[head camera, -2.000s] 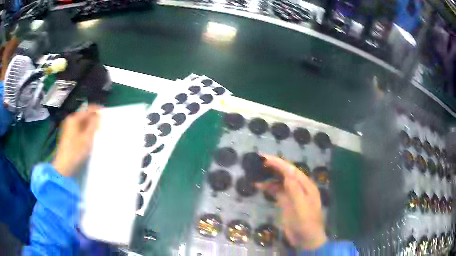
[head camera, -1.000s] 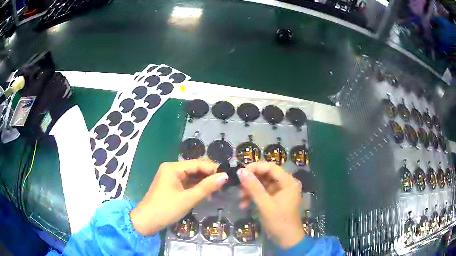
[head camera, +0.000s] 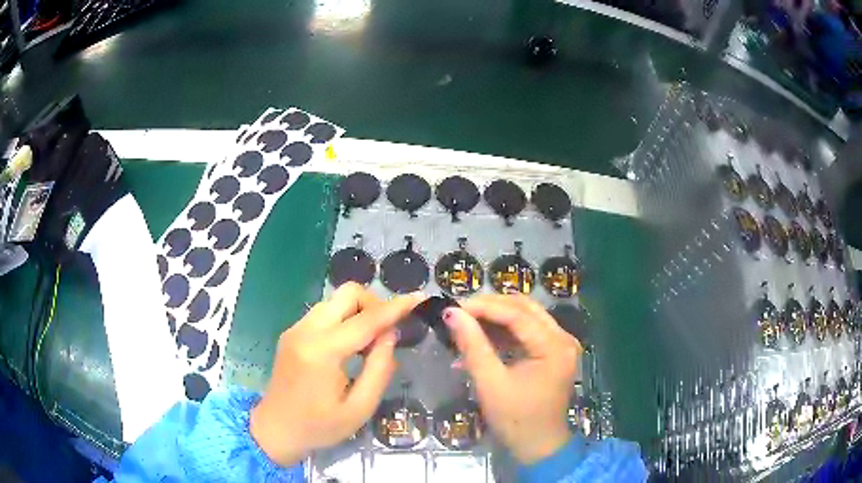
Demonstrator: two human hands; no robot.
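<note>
A small black disc [head camera: 437, 308] is between my hands, above the middle of the clear blister tray [head camera: 425, 368]. My right hand [head camera: 515, 373] pinches it between thumb and index finger. My left hand [head camera: 331, 373] has its index fingertip at the disc's left edge; its thumb is lower and apart, and whether it grips is unclear. Plain black covered modules [head camera: 457, 195] fill the tray's top row. The second row has two covered modules at left and gold-faced circuit modules [head camera: 459, 275] at right. More gold-faced modules show in a lower row. My hands hide part of the tray.
Spare sticker sheets [head camera: 225, 206] with black discs lie left of the tray. A blank white liner [head camera: 132, 311] lies farther left, beside a black bench device [head camera: 71, 179] with cables. Stacked blister trays [head camera: 718, 283] stand at right. A white strip [head camera: 605, 193] crosses the green bench.
The white liner went from my left hand to the bench at left. My left hand moved right to the disc; its thumb has since drawn back from it. The view has shifted.
</note>
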